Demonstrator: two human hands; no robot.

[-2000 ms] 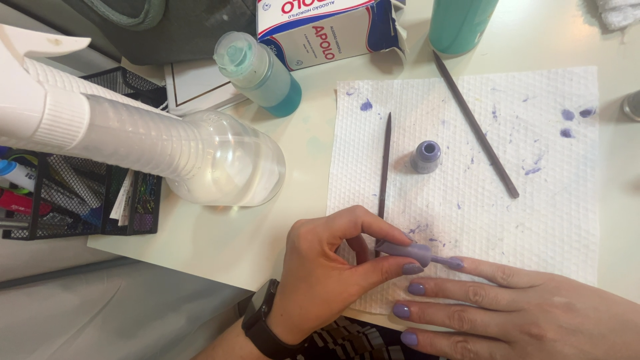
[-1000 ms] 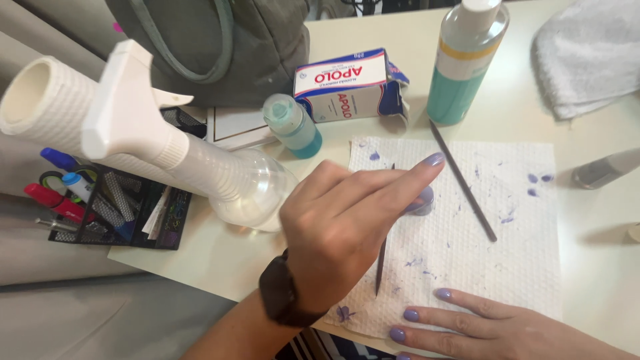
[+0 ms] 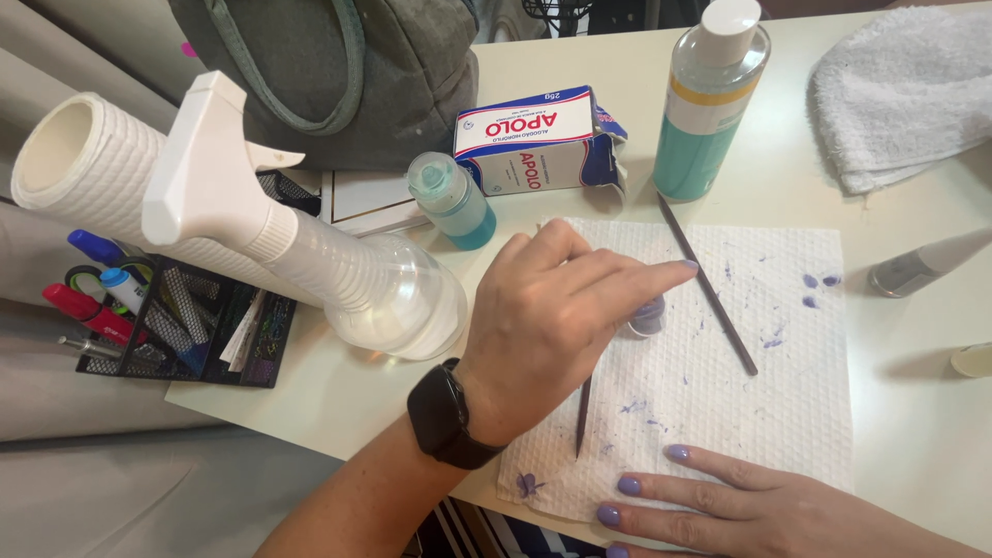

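My left hand (image 3: 550,318), with a black watch on its wrist, is bent in a pinch over the small purple nail polish bottle (image 3: 648,316). Its thumb, most fingertips and the brush cap it held earlier are hidden behind the hand. One extended finger points right. My right hand (image 3: 744,504), its nails painted lilac, lies flat with fingers apart, holding nothing, at the lower edge of a stained paper towel (image 3: 798,403). One dark stick (image 3: 709,287) lies across the towel's upper part; another pointed stick (image 3: 583,418) lies partly under my left hand.
Left of my hand are a clear spray bottle (image 3: 387,294), a paper towel roll (image 3: 85,155) and a mesh pen organizer (image 3: 217,341). Behind stand a small blue-liquid bottle (image 3: 453,201), a cotton box (image 3: 535,143) and a teal-liquid bottle (image 3: 701,116). A white cloth (image 3: 899,93) lies right.
My left hand has moved from my right hand's fingernail, where it held the polish brush by its cap, up to the polish bottle. The view has shifted.
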